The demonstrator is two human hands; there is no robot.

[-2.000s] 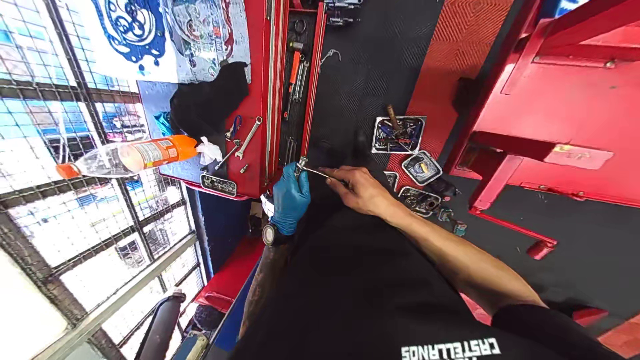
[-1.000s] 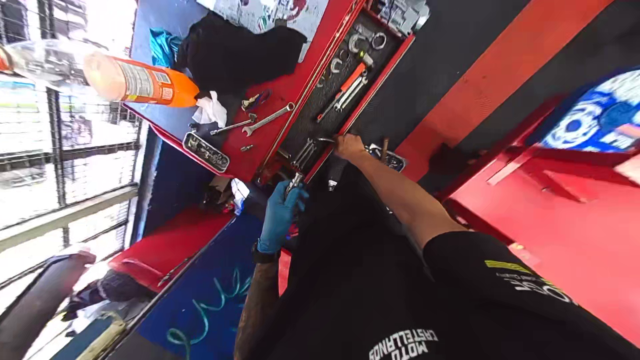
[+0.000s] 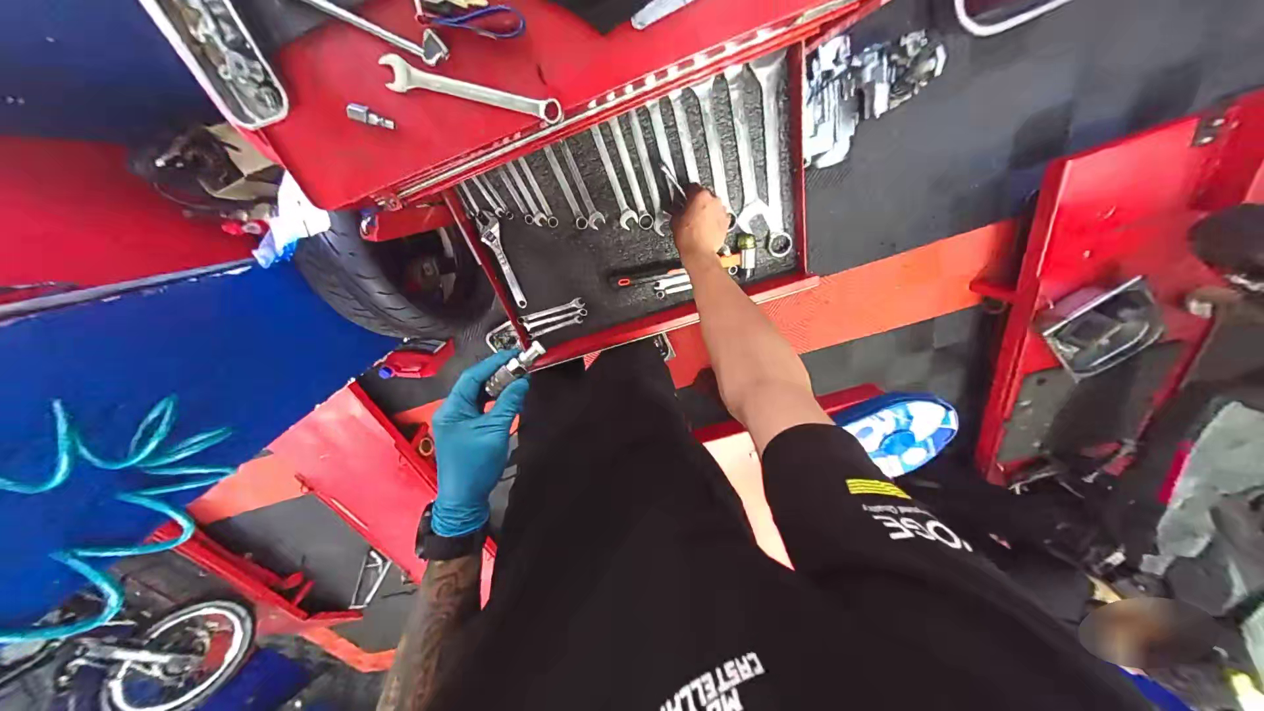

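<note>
My left hand (image 3: 474,434), in a blue glove, grips a small cylindrical metal part (image 3: 513,368) by the front left corner of an open drawer (image 3: 632,331). Bare, my right hand (image 3: 703,225) reaches over the drawer among a row of combination wrenches (image 3: 632,168); a slim metal tool (image 3: 673,181) shows at its fingers, and whether they are closed on it is hard to tell. Near that wrist lies a hammer with a brass-coloured head (image 3: 747,255). An adjustable wrench (image 3: 504,262) and several small wrenches (image 3: 553,316) lie at the drawer's left.
On the red cabinet top (image 3: 336,158) are a combination wrench (image 3: 469,94), a socket adapter (image 3: 370,117) and a metal tray of small parts (image 3: 232,59). A tyre (image 3: 355,276) stands left of the drawer. A red stand (image 3: 1057,296) is at the right.
My right hand has left the area near my left hand and moved over the drawer. The drawer shows much more of its wrenches now. The view has swung strongly. The part stays in my left hand.
</note>
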